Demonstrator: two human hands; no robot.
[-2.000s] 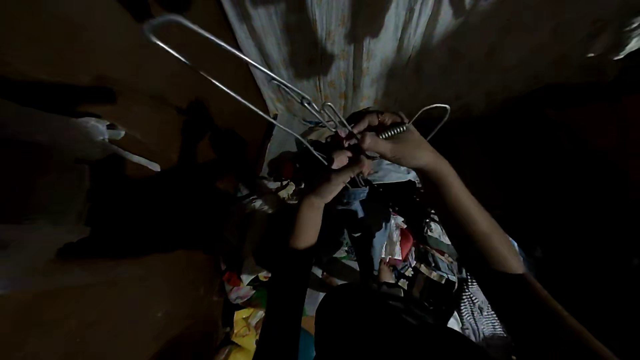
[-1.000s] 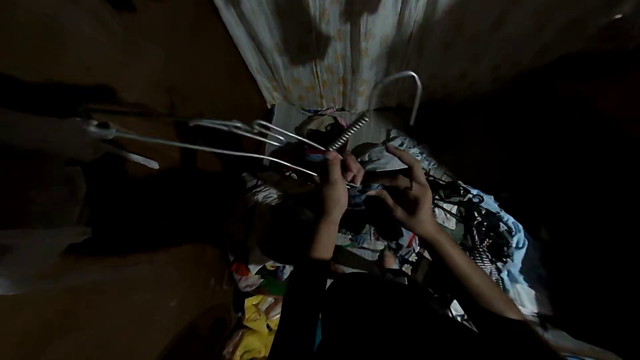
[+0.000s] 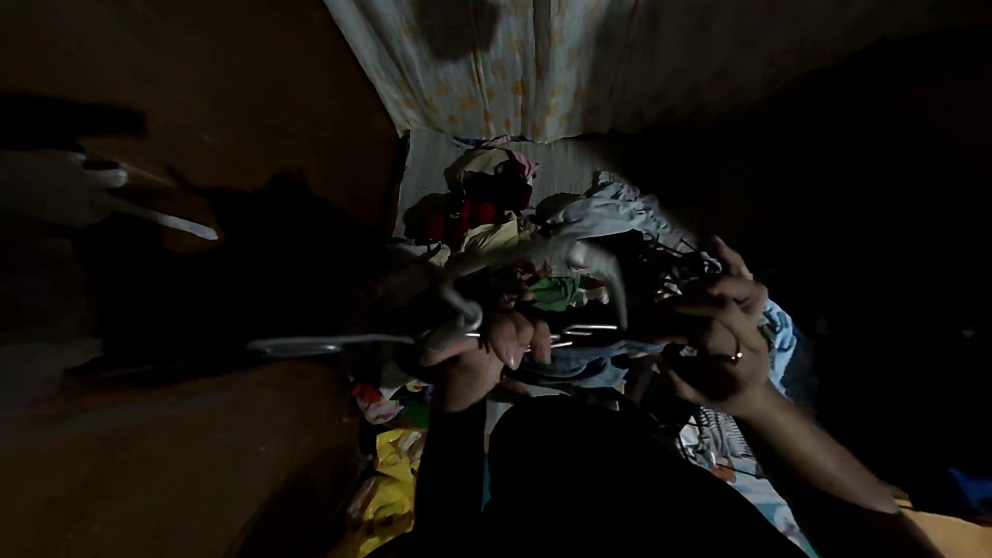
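My left hand (image 3: 488, 353) is closed around a metal wire hanger (image 3: 333, 342) in the middle of the view. The hanger's long wire end points left, and its curved hook (image 3: 608, 271), blurred, stands above and to the right of the hand. Short wire ends show just right of the fingers. My right hand (image 3: 721, 333), with a ring on one finger, is raised to the right, apart from the hanger, its fingers partly bent; whether it holds anything is too dark to tell. Blue-grey cloth (image 3: 589, 366) lies between the two hands.
Piled clothes lie beneath and beyond my hands, among them a pale grey garment (image 3: 604, 215) and a green cloth (image 3: 554, 293). A yellow plastic bag (image 3: 387, 496) is at the lower left. A patterned curtain (image 3: 496, 70) hangs at the far side, by a brown surface (image 3: 194, 465).
The hanger has turned, its hook now arching over my left hand. My right hand was at the hanger two seconds ago and has moved away to the right.
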